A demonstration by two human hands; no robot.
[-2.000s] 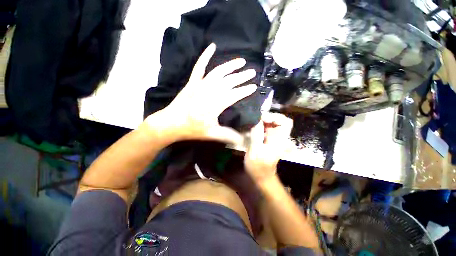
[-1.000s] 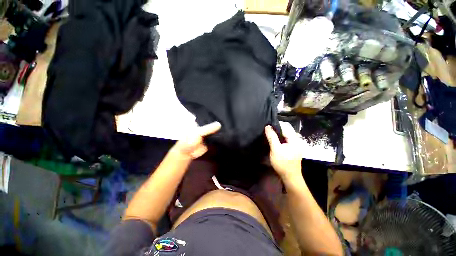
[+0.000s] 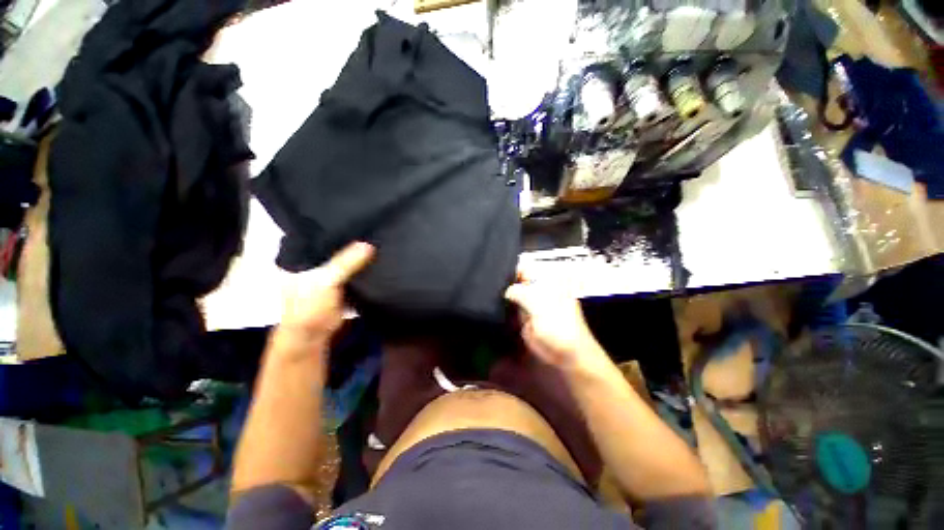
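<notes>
A black garment piece (image 3: pixel 414 197) lies spread on the white table, its near part hanging at the front edge. My left hand (image 3: pixel 321 295) holds its lower left side, thumb on top and fingers hidden under the cloth. My right hand (image 3: pixel 547 319) pinches its lower right corner at the table edge. The overlock machine (image 3: pixel 662 93) stands right of the cloth; the cloth's right edge lies beside the needle area (image 3: pixel 514 150). I cannot tell whether the cloth is under the presser foot.
A large crumpled black garment heap (image 3: pixel 150 197) lies at the left of the table. Black lint (image 3: pixel 631 233) clings near the table edge below the machine. A round fan (image 3: pixel 844 435) stands at lower right. Navy cloth (image 3: pixel 890 124) lies on the neighbouring surface at right.
My left hand was spread flat on the cloth near the needle; it now grips the lower left side. The cloth is spread wider and has turned. The view has shifted.
</notes>
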